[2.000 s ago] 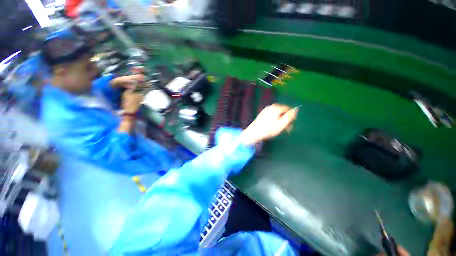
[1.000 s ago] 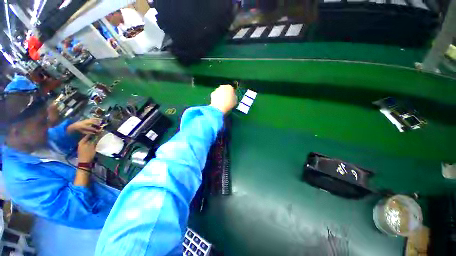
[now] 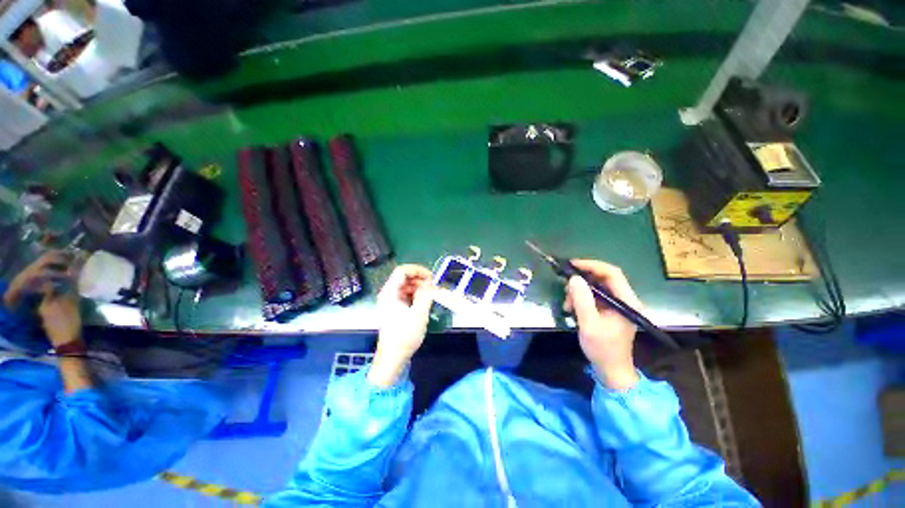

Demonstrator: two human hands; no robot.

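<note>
A white three-up panel [image 3: 478, 288] with three dark windows is at the bench's near edge, with small hooked tabs along its far side. My left hand [image 3: 405, 308] holds it by its left end. My right hand [image 3: 603, 316] holds a black soldering iron [image 3: 593, 285] like a pen. The iron's tip points up and left, to the right of the panel and apart from it. Any solder wire at my left fingertips is too fine to make out.
Dark ribbed bundles [image 3: 308, 223] lie left of the panel. A black fume fan [image 3: 531, 157] and a round translucent tub [image 3: 627, 182] stand ahead. A soldering station [image 3: 759, 189] stands on a wooden board [image 3: 685, 248] at right. A person in a blue smock works at far left.
My left hand has come back from the bench's far side to the near edge and now holds the panel. My right hand with the iron is in view again, beside it. The view has turned right.
</note>
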